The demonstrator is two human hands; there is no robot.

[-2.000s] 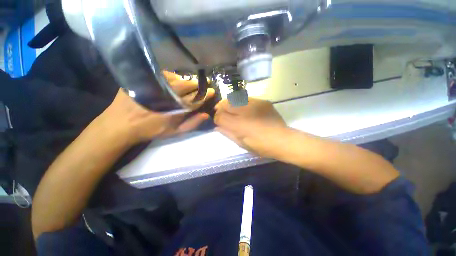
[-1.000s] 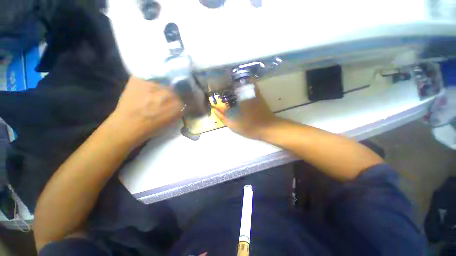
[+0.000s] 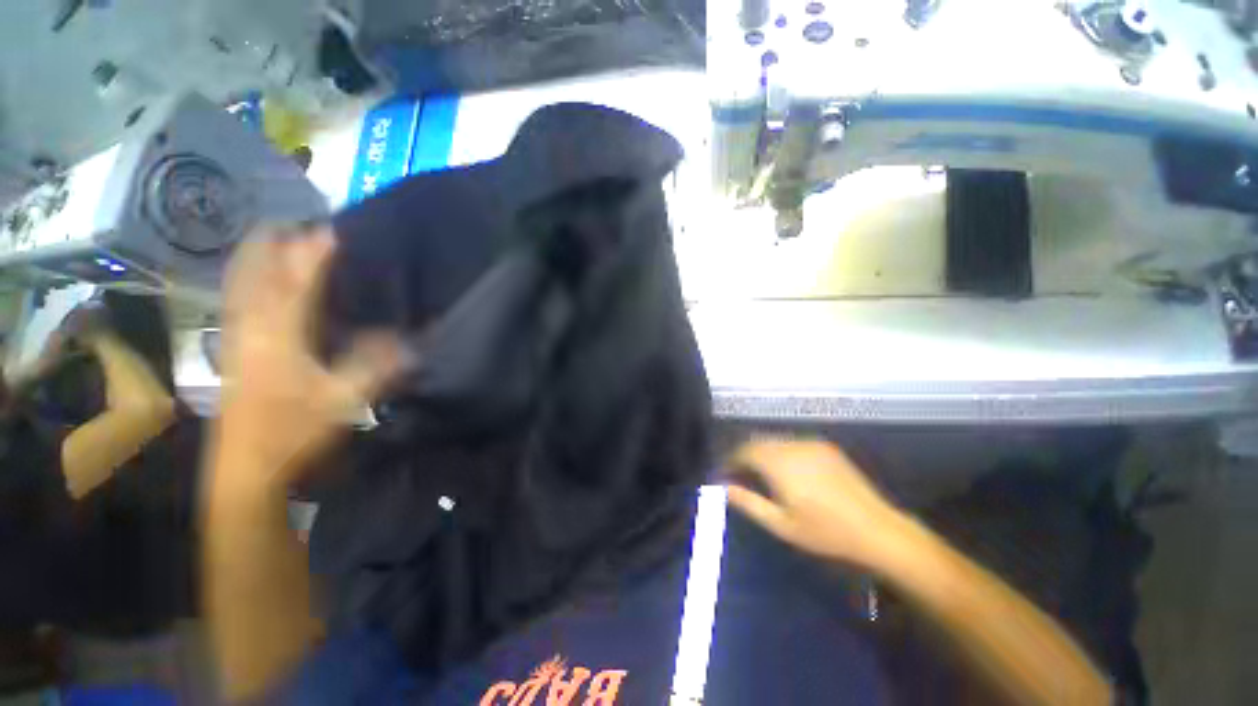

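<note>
A large black cloth piece (image 3: 552, 331) lies bunched over the table's front edge and down onto the lap, left of the sewing machine head. It has a tiny white patch. My left hand (image 3: 283, 345) is blurred at the cloth's left side, thumb spread from the fingers and overlapping the cloth; a grip cannot be made out. My right hand (image 3: 814, 503) is low, below the table edge, with bent fingertips by the cloth's lower right side; whether they pinch it is unclear. The needle area (image 3: 789, 207) shows right of the cloth.
The sewing machine head (image 3: 966, 117) spans the upper right. A dark rectangle, likely a smartphone (image 3: 988, 232), lies on the machine bed. Metal parts (image 3: 1237, 317) are at far right. Another machine (image 3: 186, 200) and a person's arm (image 3: 124, 414) are at left. A white cigarette (image 3: 701, 593) sticks up near the camera.
Both hands have left the needle area: the left moved left, the right down toward the lap. The black cloth now lies in front, left of the needle. The view has shifted left.
</note>
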